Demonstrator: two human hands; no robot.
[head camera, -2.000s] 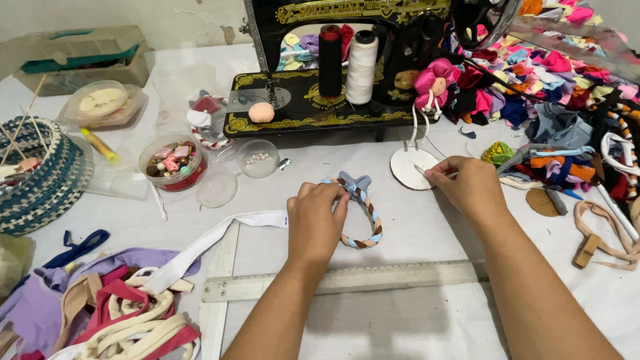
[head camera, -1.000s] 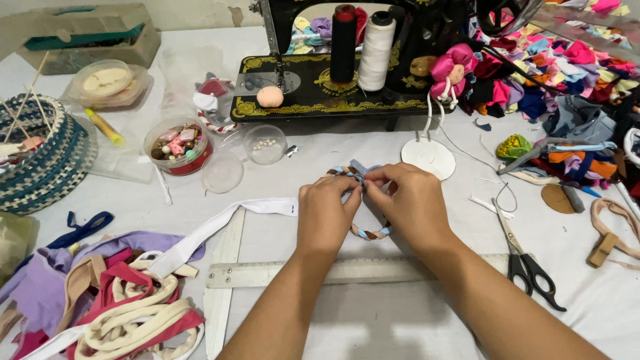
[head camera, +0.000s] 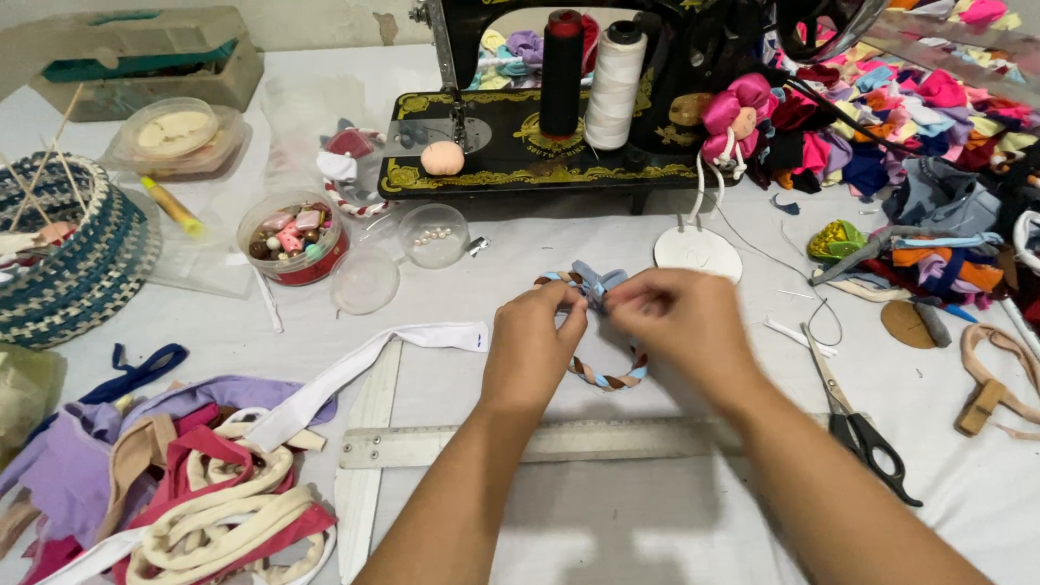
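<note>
A braided fabric ring in blue, brown and pale tones lies on the white cloth, with a grey-blue fabric bow at its top. My left hand pinches the ring's upper left part beside the bow. My right hand, slightly blurred, has its fingertips together at the bow's right side; whether they hold a thread or needle cannot be seen. Beyond my right hand lies a white round disc with white cords, below a doll with pink fabric hair.
A black sewing machine bears black and white thread spools. Scissors lie at right, a metal ruler in front. Around are a bead tub, a woven basket, fabric strips and a scrap pile.
The black-handled scissors have come into sight on the cloth at right. My right hand has moved from beside the white disc to the bow, where both hands now meet.
</note>
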